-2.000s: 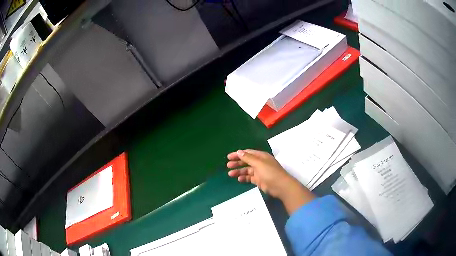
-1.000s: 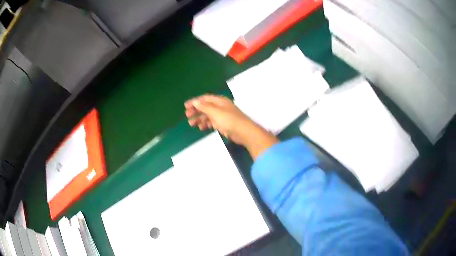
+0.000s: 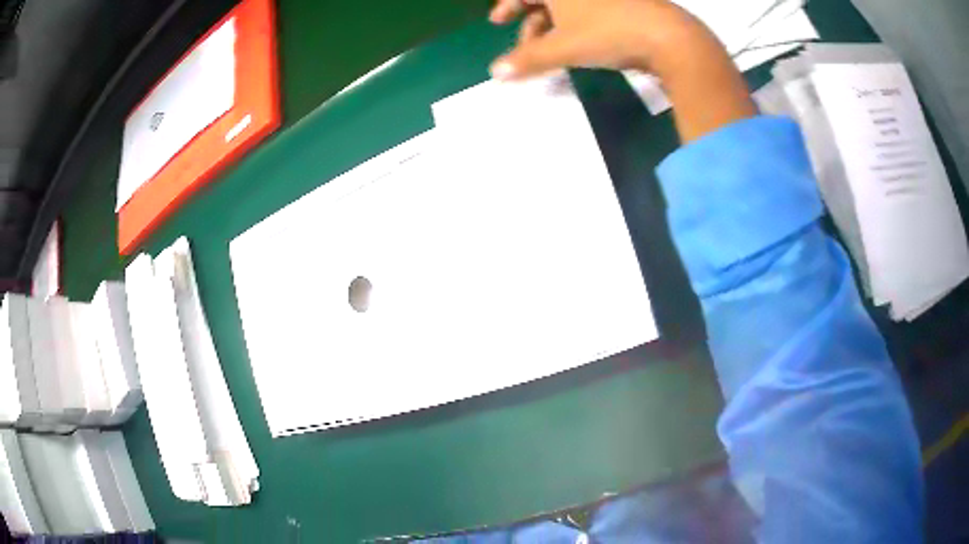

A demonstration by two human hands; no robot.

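A white box with a white panel on top lies flat on the green mat. The panel has a round grey finger hole. A small white sheet lies at the far right part of the panel and sticks out past its far edge. My right hand is over the far right corner, cut off slightly by the top edge. Its thumb tip is at or just above the sheet, with the fingers curled but apart from the thumb; no held thing shows. My left hand is not in view.
Printed leaflets are fanned at right, with more white sheets beyond. A red pad holds a white sleeved item at the far left. Narrow white card pieces and stacked white pieces stand at left.
The view has swung down, so the whole white panel now shows. My right hand, earlier over the bare mat beyond the panel, is now at the small sheet's far edge.
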